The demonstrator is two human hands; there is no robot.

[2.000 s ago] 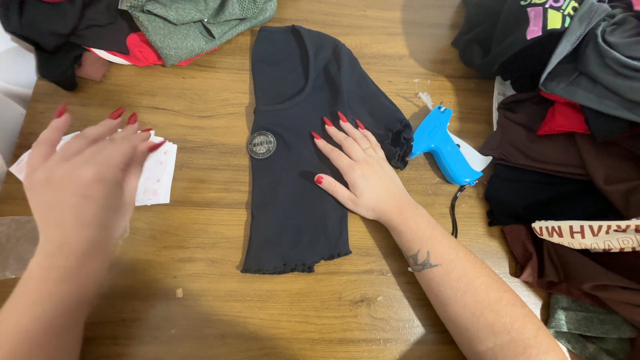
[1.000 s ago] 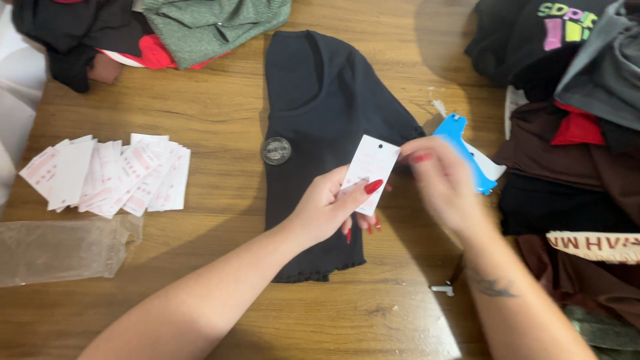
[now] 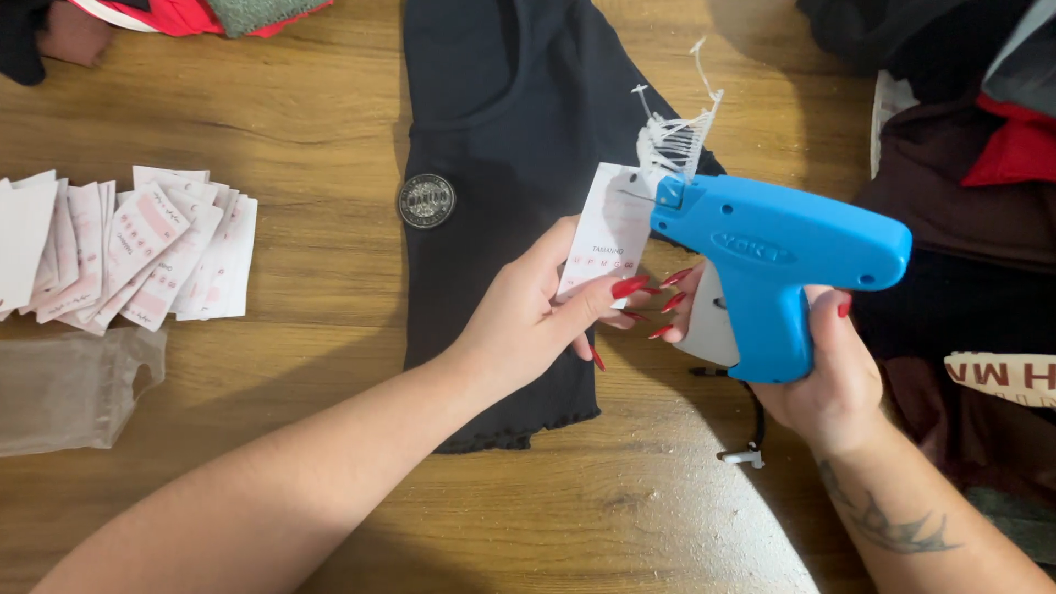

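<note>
My left hand (image 3: pixel 544 305) pinches a white paper hang tag (image 3: pixel 609 227) by its lower end, over a folded black garment (image 3: pixel 503 272). The tag bears pink print and has a small hole at its top. My right hand (image 3: pixel 825 363) grips a blue tagging gun (image 3: pixel 767 256) by its handle, fingers around the white trigger (image 3: pixel 711 318). The gun's needle points left, at the tag's upper edge; whether it touches the tag I cannot tell. A strip of white plastic fasteners (image 3: pixel 678 140) stands up from the gun's front. A round dark badge (image 3: pixel 426 201) sits at the garment's left edge.
Several printed tags (image 3: pixel 157 247) lie in a spread pile at the left, above a clear plastic bag (image 3: pixel 66 388). Dark, brown and red clothes (image 3: pixel 932 181) are heaped along the right. More clothes (image 3: pixel 268 12) lie at the top left. The wooden table (image 3: pixel 330 371) is beneath.
My left hand has gone from the tag pile to the garment and now holds a tag. My right hand has picked up the tagging gun, which lay right of the garment.
</note>
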